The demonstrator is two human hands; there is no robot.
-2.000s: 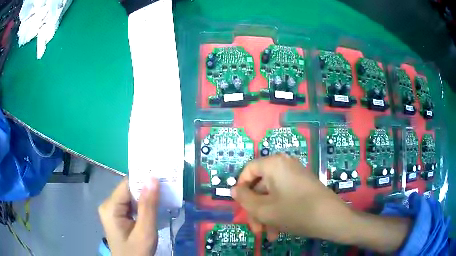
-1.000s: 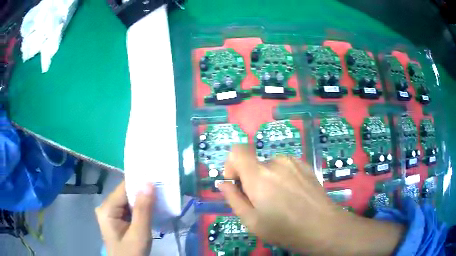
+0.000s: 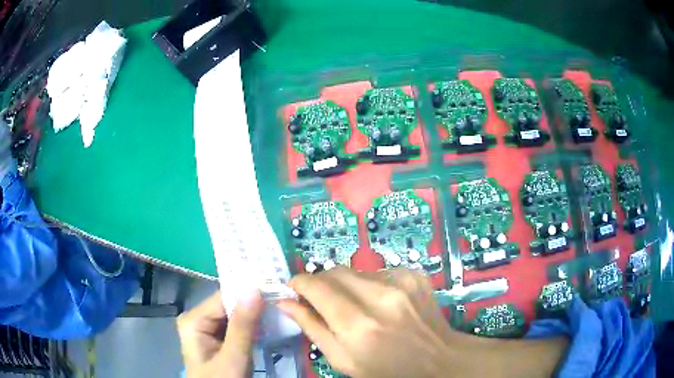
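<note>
A long white label strip (image 3: 230, 162) runs from the black holder box (image 3: 210, 37) down to my left hand (image 3: 225, 336), which grips its lower end between thumb and fingers. My right hand (image 3: 369, 317) has its thumb and index fingertips at the strip's right edge, beside my left thumb; whether a label is between them cannot be told. Green circuit boards (image 3: 399, 225) lie in rows in the clear tray (image 3: 436, 166), over red sheet. Small white labels (image 3: 388, 150) show on several black connectors. My right hand covers part of the lower boards.
A crumpled white cloth or gloves (image 3: 87, 81) lies at the far left of the green mat (image 3: 140, 170). A blue sleeve of another person (image 3: 81, 288) is at the left beyond the bench edge. Grey floor shows at the lower left.
My right hand has moved left from the connector of the second-row left board to the strip. The strip now bends toward the right at its lower end, and more of the black box shows.
</note>
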